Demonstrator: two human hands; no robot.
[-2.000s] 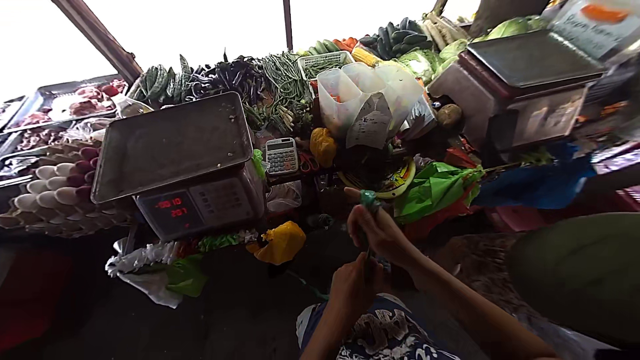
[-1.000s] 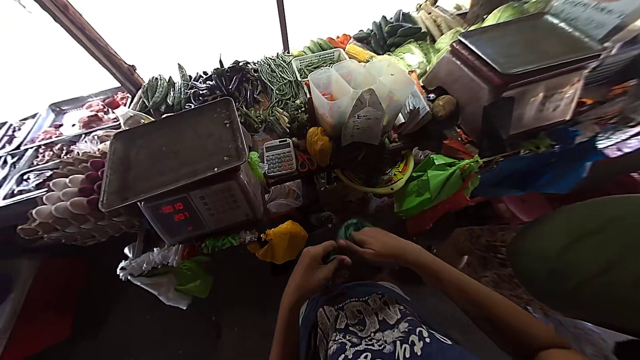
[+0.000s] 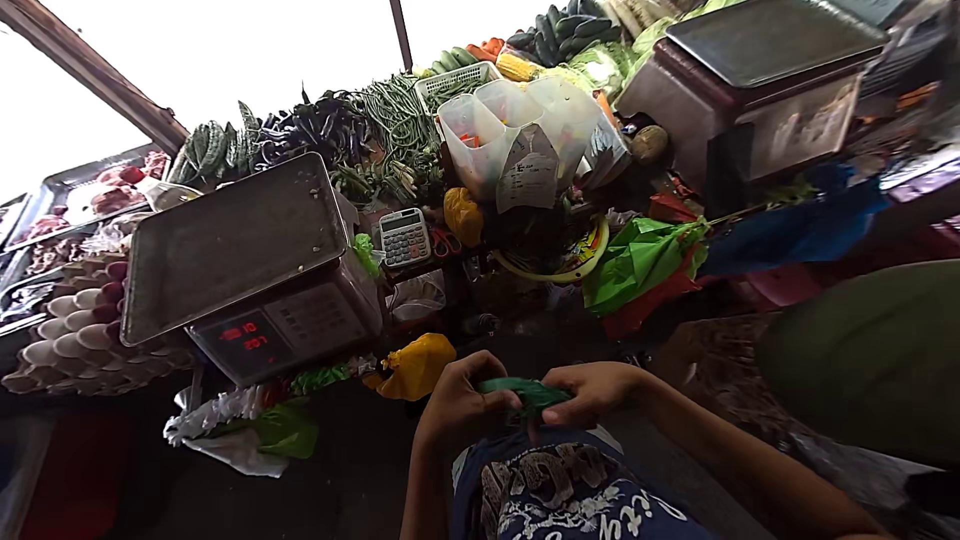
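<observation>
A bunched green plastic bag (image 3: 529, 391) is stretched between my two hands, just above the printed shirt at the bottom middle. My left hand (image 3: 469, 394) grips its left end between thumb and curled fingers. On the right, my right hand (image 3: 592, 390) pinches the other end. A knotted yellow plastic bag (image 3: 421, 366) hangs just left of my left hand. Beyond the hands, a yellow-rimmed basket (image 3: 577, 270) stands beside a hanging bright green plastic bag (image 3: 626, 262). Whether anything is inside the held bag cannot be told.
A digital scale (image 3: 232, 247) stands at left, with egg trays (image 3: 82, 330) beside it. A calculator (image 3: 405, 238), scissors (image 3: 445, 241) and white plastic containers (image 3: 487, 142) are on the stall. Another scale (image 3: 776, 45) is at right. Vegetables line the back. A person's green garment (image 3: 870, 360) is at right.
Two seconds ago my hands were one above the other, with green plastic at the upper one. Now they are side by side, lower, with the green bag spread between them.
</observation>
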